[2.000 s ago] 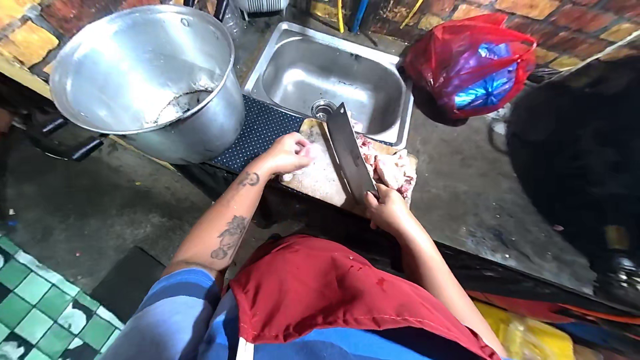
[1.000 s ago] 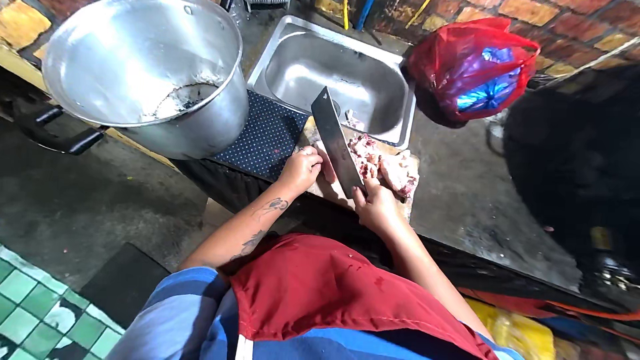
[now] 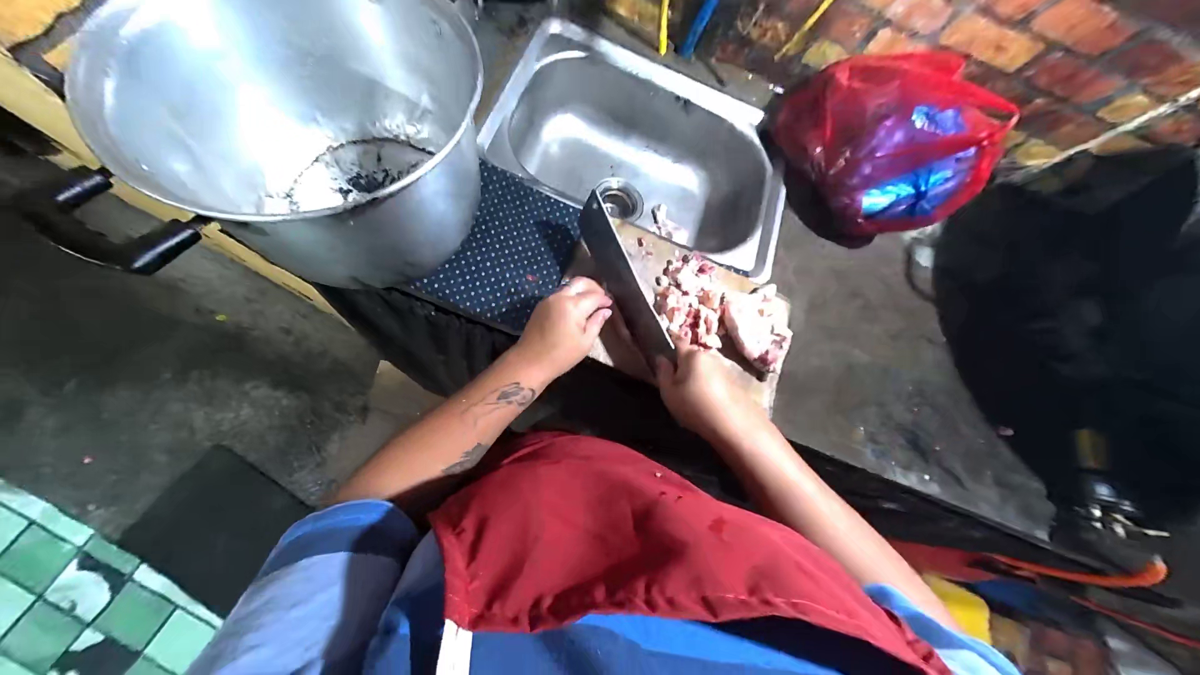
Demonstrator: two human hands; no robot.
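A cutting board (image 3: 609, 349) lies at the counter's front edge, just below the sink. My right hand (image 3: 705, 389) grips the handle of a cleaver (image 3: 621, 274), whose broad dark blade points up and left across the board. Chopped raw meat (image 3: 689, 305) lies to the right of the blade, and a larger piece of raw meat (image 3: 750, 323) sits at the board's right side. Close to the left of the blade is my left hand (image 3: 570, 323), its fingers curled; whether it holds a bit of meat cannot be made out.
A large aluminium pot (image 3: 412, 234) stands at the left on a dotted mat (image 3: 516, 248). Behind the board is a steel sink (image 3: 771, 220) with a scrap of meat inside. A red plastic bag (image 3: 844, 131) rests right of the sink. A big black round object (image 3: 1078, 347) is at the far right.
My left hand was higher and apart from the blade two seconds ago, moved down beside it, and stays near it now. The cleaver remains in my right hand.
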